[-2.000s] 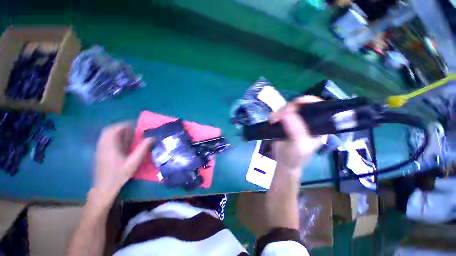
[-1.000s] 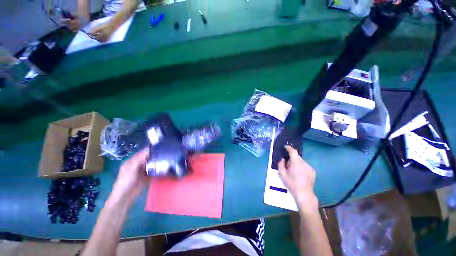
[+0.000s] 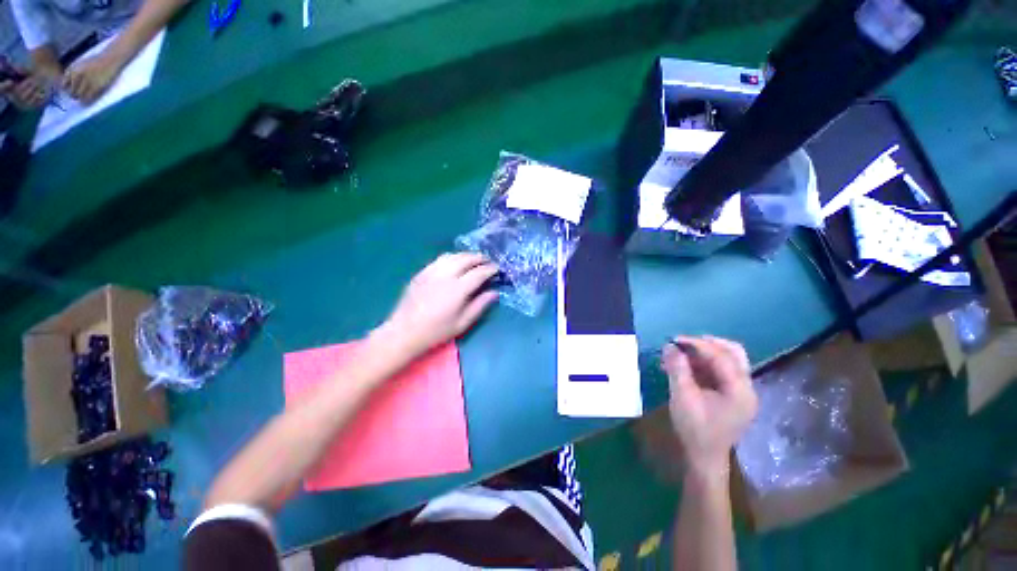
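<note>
My left hand reaches past the red foam mat to the lower left edge of the clear parts bag with white label. Something dark shows at its fingertips; whether it grips anything I cannot tell. My right hand is right of the adhesive pad sheet, thumb and fingers pinching a small dark thing, too blurred to name. The black device housing lies on the bench beyond the mat. The electric screwdriver hangs in front of the metal box, out of my hands.
A carton of black parts, a parts pile and a second clear bag are at left. The screw feeder and black tray are at right. A lower carton holds clear plastic. Another person's arms show at upper left.
The screwdriver was in my right hand and now hangs free. The housing has gone from the mat, via my left hand, to the far bench. My left hand has moved right to the bag.
</note>
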